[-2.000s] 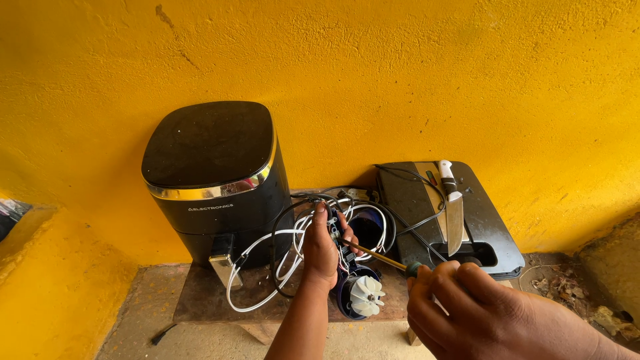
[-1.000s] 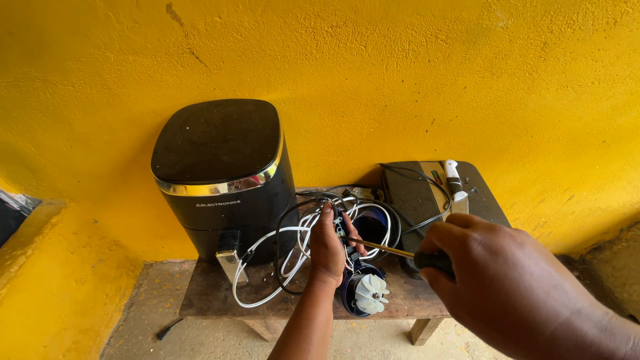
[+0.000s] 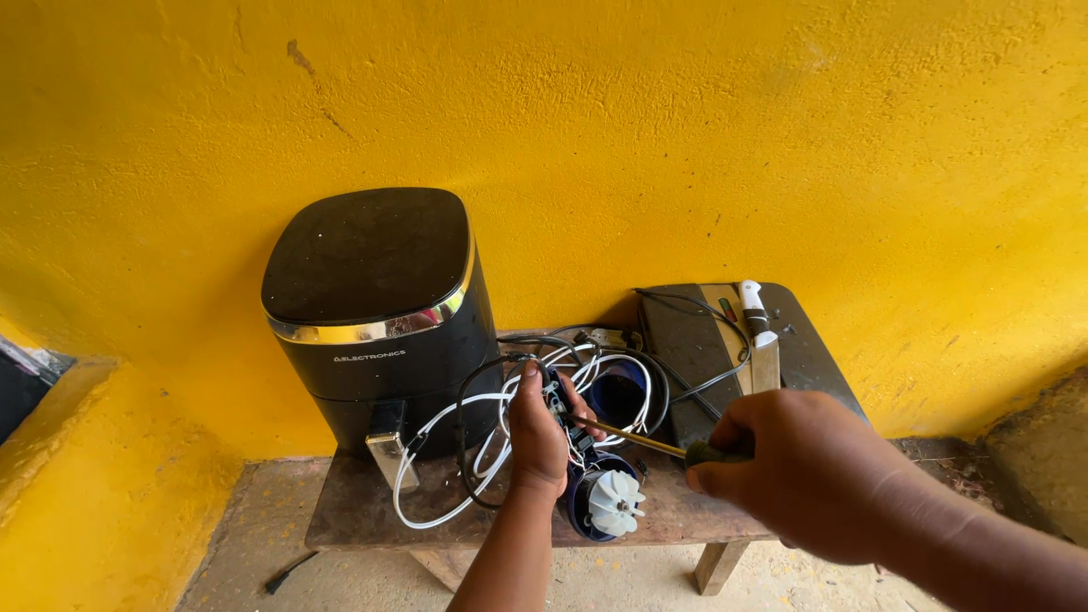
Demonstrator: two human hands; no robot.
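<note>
My left hand [image 3: 540, 425] grips a small dark electrical assembly [image 3: 557, 395] with metal contacts and wires. In my right hand [image 3: 790, 476] is a screwdriver [image 3: 637, 438], held by its dark handle; the tip of its long shaft meets the assembly, and the exact contact point is too small to tell. Just below my left hand lies a dark blue motor housing [image 3: 586, 510] with a white plastic fan [image 3: 616, 503] on it. Behind the hands is a round dark blue container [image 3: 618, 391], ringed by loops of white cable [image 3: 438, 418]. A black cable [image 3: 463, 442] runs beside my left hand.
At the left of the wooden bench [image 3: 365, 518] stands a black air fryer [image 3: 374, 263] with a metal-faced handle. A flat dark appliance [image 3: 688, 340] at the right carries a white-handled knife [image 3: 754, 310] and black cable. The yellow wall [image 3: 578, 170] rises behind.
Both hands keep their holds on the assembly and the screwdriver. The right hand has shifted and turned around the screwdriver handle since the earliest frame.
</note>
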